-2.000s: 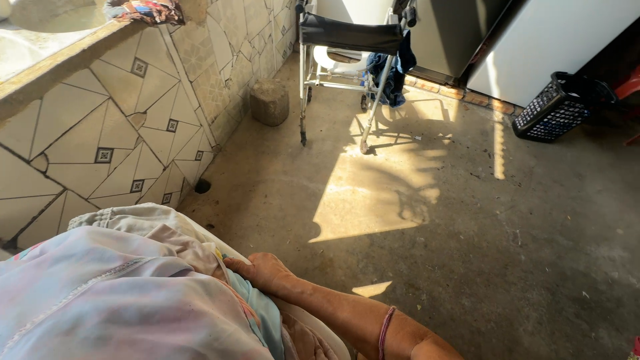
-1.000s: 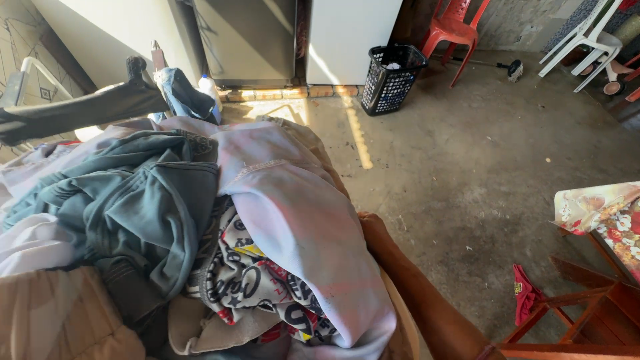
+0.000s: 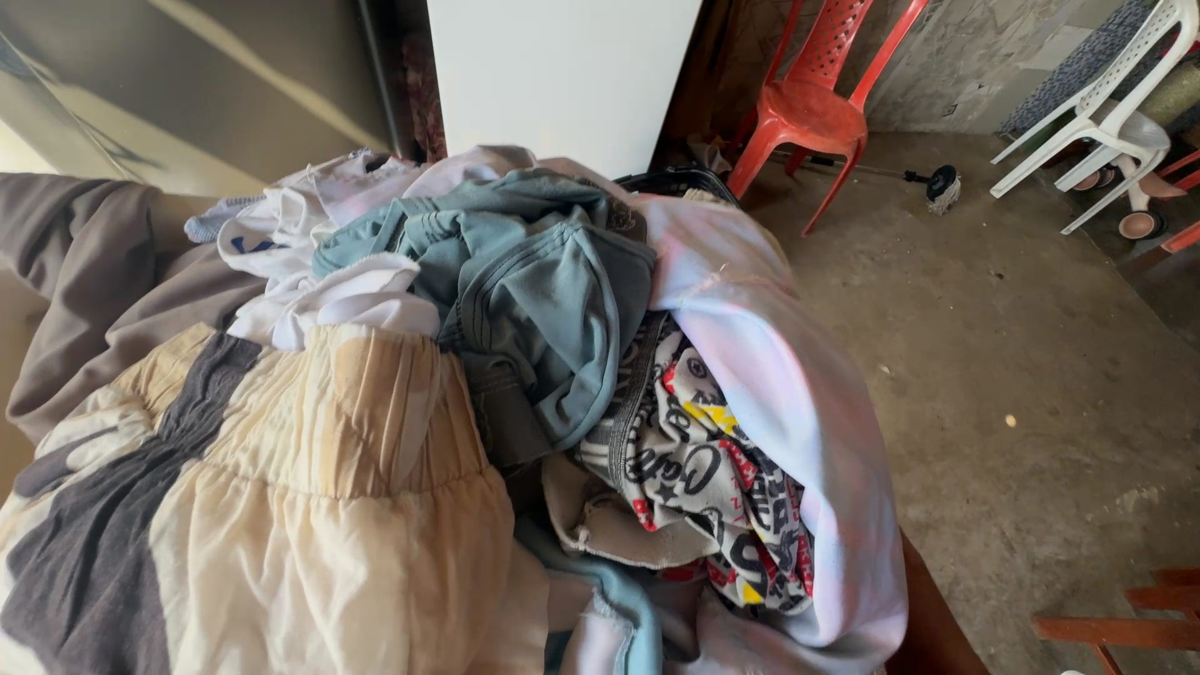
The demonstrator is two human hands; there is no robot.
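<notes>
A large heap of clothes fills the near view, close to my body. In it lie a teal garment (image 3: 562, 309), a pastel tie-dyed cloth (image 3: 787, 375), a printed cloth (image 3: 694, 469) with lettering, a white garment (image 3: 337, 300) and a cream garment (image 3: 347, 525) with a gathered waist and a dark stripe. Grey-brown fabric (image 3: 103, 291) spreads at the left. My right forearm shows at the lower right, against the heap; the right hand is hidden behind the tie-dyed cloth. My left hand is not seen.
The rim of a black basket (image 3: 684, 178) shows just beyond the heap. Behind stand a white panel (image 3: 562, 75) and a grey appliance-like surface (image 3: 253, 84). A red plastic chair (image 3: 820, 112), a mop head (image 3: 940, 186) and a white plastic chair (image 3: 1116, 127) are at the right. Red-brown wood (image 3: 1116, 630) is at lower right.
The view has swung right and come nearer to the black basket and red chair. My right hand, seen earlier at the edge of the clothes, is now hidden.
</notes>
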